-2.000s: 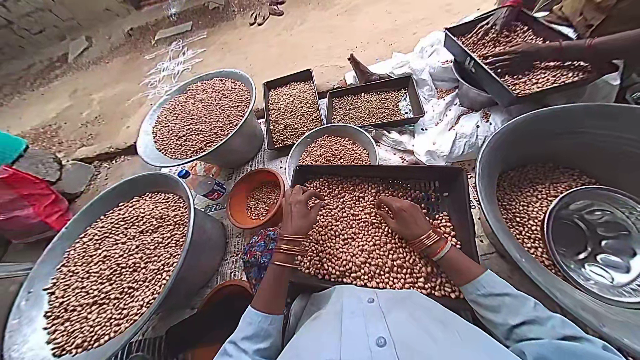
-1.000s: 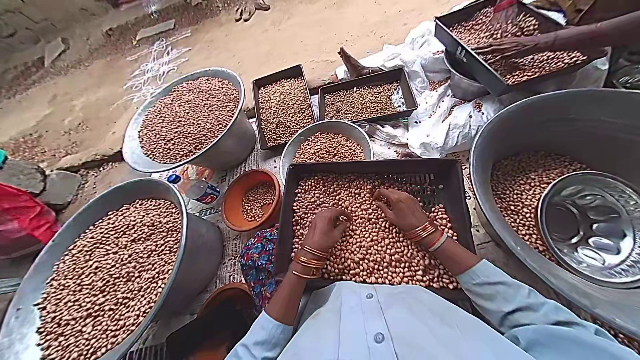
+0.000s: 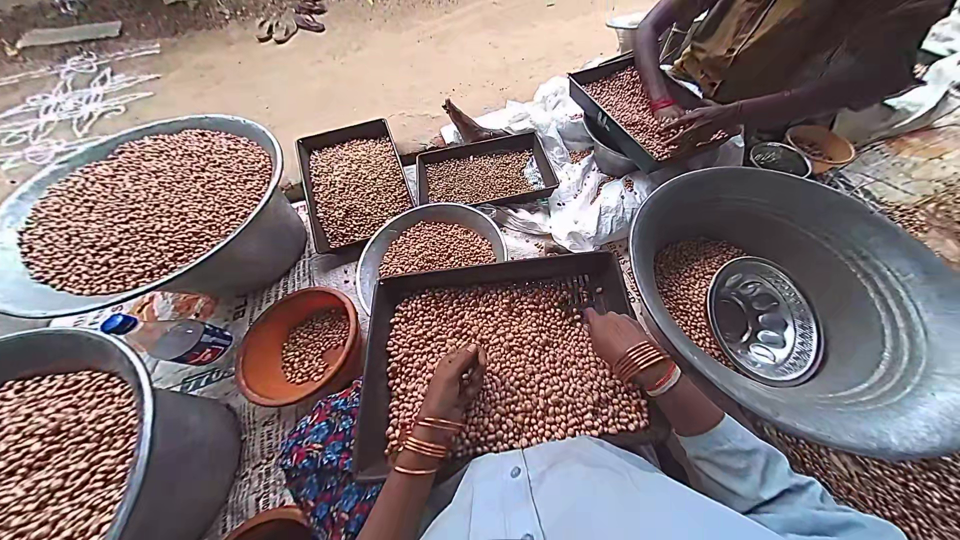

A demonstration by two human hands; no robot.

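Note:
A dark rectangular tray (image 3: 495, 271) lies at my lap, filled with small pinkish-brown nuts or seeds (image 3: 517, 367). My left hand (image 3: 456, 382) rests on the nuts left of the middle, its fingers bent towards the thumb; whether it pinches a nut cannot be told. My right hand (image 3: 619, 341) reaches to the tray's upper right part, near a slotted patch of its bottom that shows between the nuts. Its fingertips are partly hidden. Both wrists wear bangles.
Metal tubs of nuts stand left (image 3: 277, 217) and lower left (image 3: 187, 450); a large basin (image 3: 862, 300) on the right holds nuts and a metal plate (image 3: 765, 321). Nearby are an orange bowl (image 3: 251, 360), a bottle (image 3: 180, 341), a round metal bowl (image 3: 367, 259) and smaller trays (image 3: 304, 172). A co-worker's hands (image 3: 686, 124) work over another tray.
My right hand has moved from the tray's upper middle to its upper right. The view has turned somewhat to the right, and more of the co-worker shows.

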